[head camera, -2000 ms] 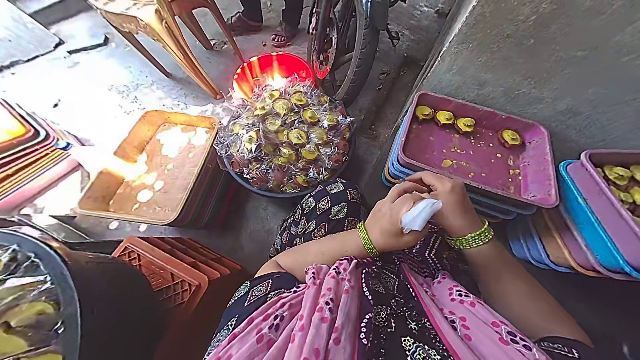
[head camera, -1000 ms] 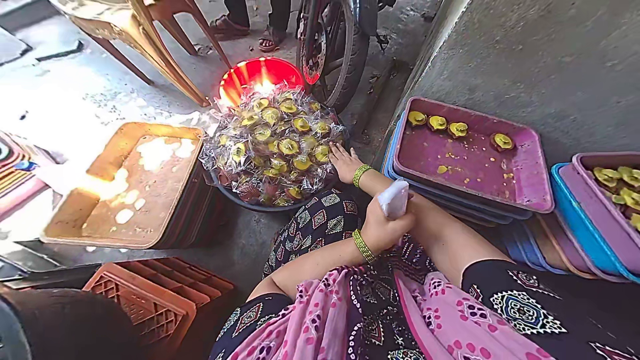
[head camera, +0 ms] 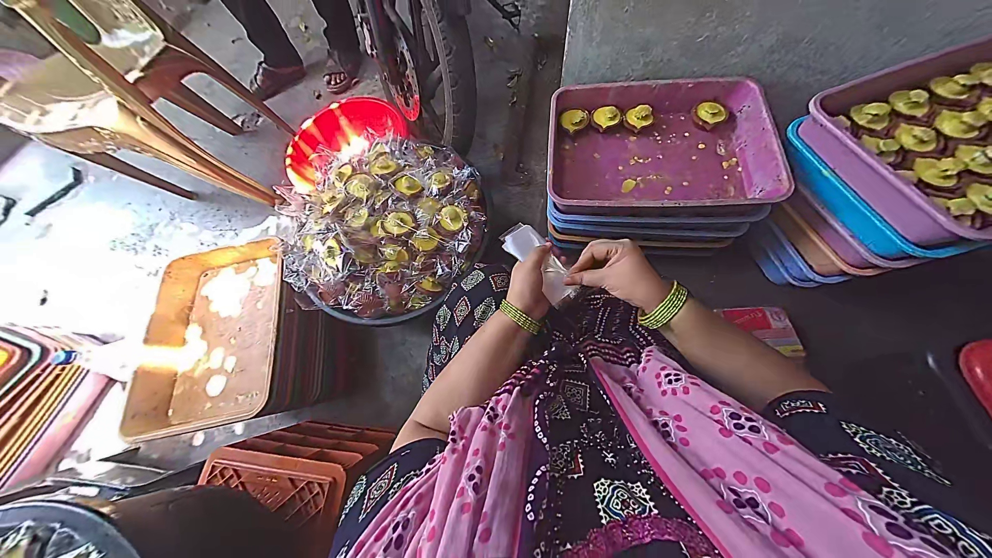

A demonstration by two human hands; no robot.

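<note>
My left hand [head camera: 532, 285] grips a small bundle of clear plastic wrappers [head camera: 524, 242] above my lap. The thumb and fingertips of my right hand [head camera: 618, 273] pinch the near edge of the same plastic. Ahead on the left, a heap of plastic-wrapped pieces with yellow tops [head camera: 395, 225] fills a round tub [head camera: 370, 316]. Beyond my right hand, a purple tray [head camera: 659, 167] on a stack of trays holds several unwrapped pieces with yellow tops [head camera: 607, 118] and yellow crumbs.
A red tub [head camera: 341, 128], a bicycle or motorcycle wheel [head camera: 463, 77] and a person's feet [head camera: 341, 74] are beyond the heap. An orange-brown tray [head camera: 225, 349] and orange crate [head camera: 271, 473] stand left. A filled tray [head camera: 891, 174] tops another stack at right. Plastic chairs [head camera: 116, 101] stand far left.
My right hand has come back from beside the wrapped heap to the plastic in my left hand. The bundle, earlier upright in my left fist, is now between both hands. The view has shifted.
</note>
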